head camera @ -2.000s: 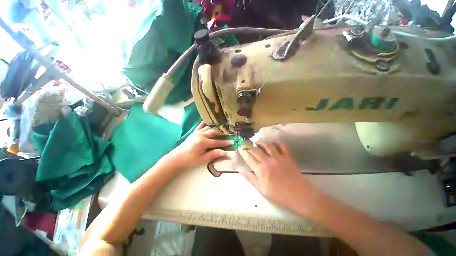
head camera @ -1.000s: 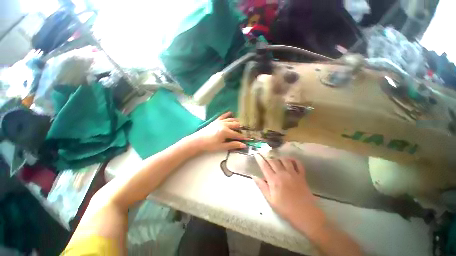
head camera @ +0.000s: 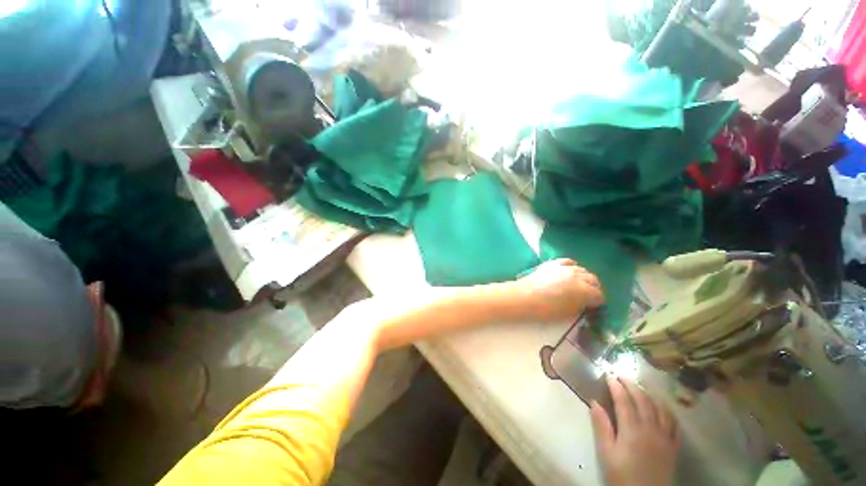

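My left hand (head camera: 568,288) is left of the machine head, its fingers curled at the edge of a green cloth piece (head camera: 619,289) near the needle area; whether it grips the cloth is unclear. My right hand (head camera: 638,432) lies palm down on the machine bed, fingers slightly apart, with no cloth visible in it. The beige machine head (head camera: 741,337) is at the right, partly cut off. Needle and presser foot cannot be made out beside a bright glare. A flat green piece (head camera: 475,233) lies left of my left hand.
A loose green stack (head camera: 375,161) lies at the back left. A bulky green heap (head camera: 617,152) stands behind the machine. The lamp (head camera: 695,262) is beside the head. A person in a grey cap (head camera: 43,313) is at the far left, near a neighbouring machine (head camera: 275,90).
The view has swung left, so the machine head now sits at the right and the person appears. My left hand has moved back from the needle; green cloth now shows between it and the head.
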